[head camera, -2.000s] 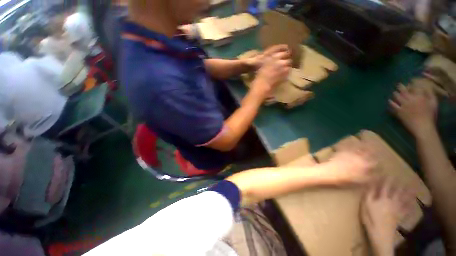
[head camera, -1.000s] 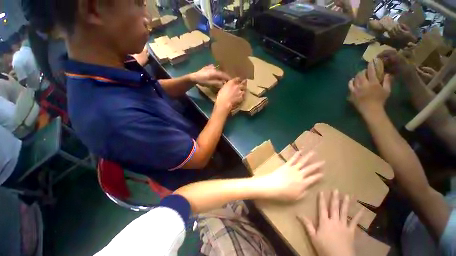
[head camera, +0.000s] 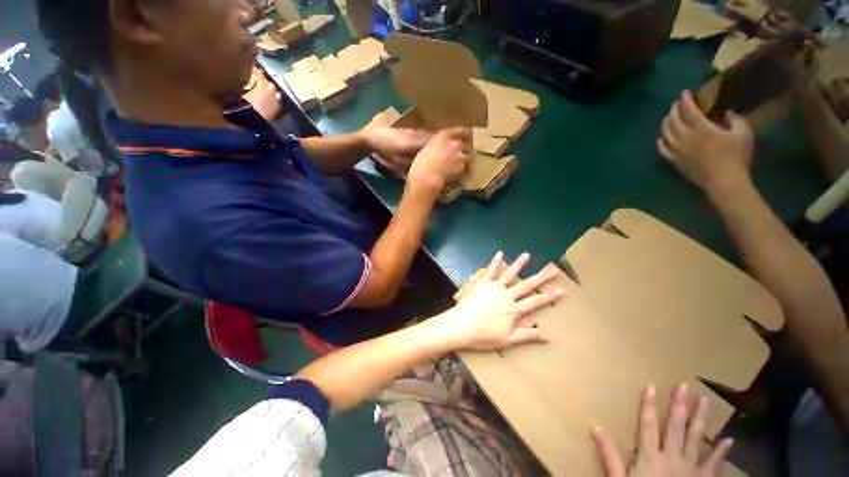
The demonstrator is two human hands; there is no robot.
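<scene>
A flat brown box blank [head camera: 642,307] lies at the edge of the green-topped table, its rounded, notched end pointing away to the upper right. My left hand [head camera: 507,307] rests flat with fingers spread on the blank's left side. My right hand [head camera: 666,442] lies spread on the blank near the bottom edge of the picture and is partly cut off. Neither hand grips anything that I can see. The blank's near end is hidden under the right hand and cut off by the picture's edge.
At left a navy-shirted worker [head camera: 242,214] folds a partly folded mailer box [head camera: 437,84] over stacked blanks [head camera: 493,172]. A black machine [head camera: 582,42] stands behind on the green table [head camera: 568,158]. At right another person's arm [head camera: 773,242] reaches across.
My left hand has moved left, onto the blank's left side, where a raised-looking flap showed before. My right hand has moved lower and right, and the blank's rounded end is more exposed.
</scene>
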